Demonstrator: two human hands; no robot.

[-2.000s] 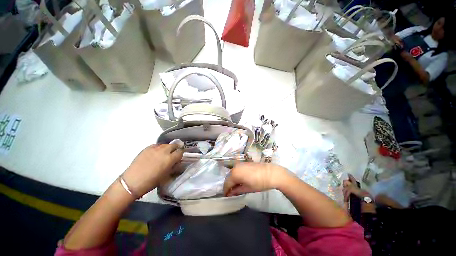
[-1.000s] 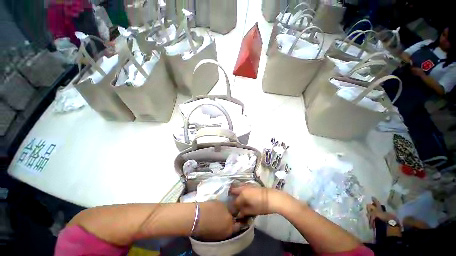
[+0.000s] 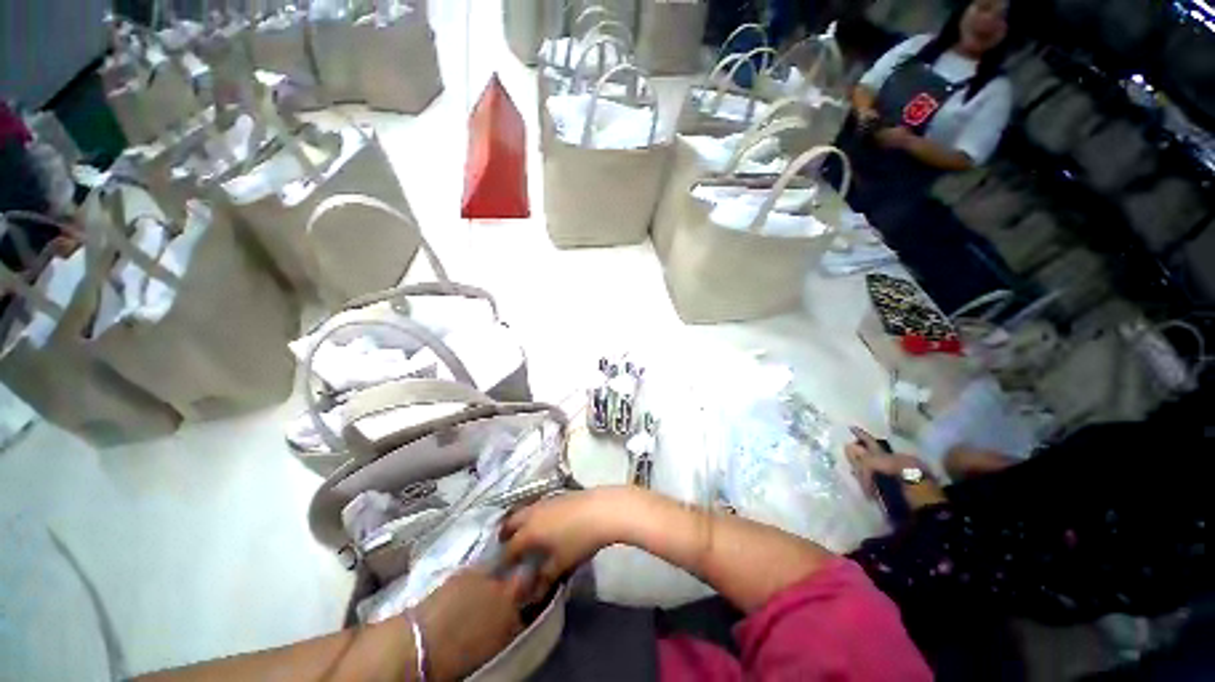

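Observation:
An open beige tote bag [image 3: 344, 506] stands right in front of me, its mouth spread wide. White tissue and clear film [image 3: 453, 540] fill its opening. My left hand [image 3: 469, 616] reaches into the near side of the opening, its fingers hidden. My right hand [image 3: 553, 530] is at the right side of the opening, fingers curled down beside my left hand. What either hand holds inside cannot be told. Another tote bag [image 3: 400, 353] with white stuffing stands just behind.
Small metal fittings [image 3: 618, 400] and crumpled clear film [image 3: 773, 460] lie right of the bag. A red wedge [image 3: 494, 153] stands mid-table. Stuffed totes stand left [image 3: 200, 333] and right [image 3: 733, 267]. A leopard-print item [image 3: 911, 309] lies at right. A neighbour's hand [image 3: 873, 460] and another person [image 3: 939, 100] are at right.
My left hand has moved from the bag's left rim into the opening beside my right hand. The view has turned right, so the bags appear further left.

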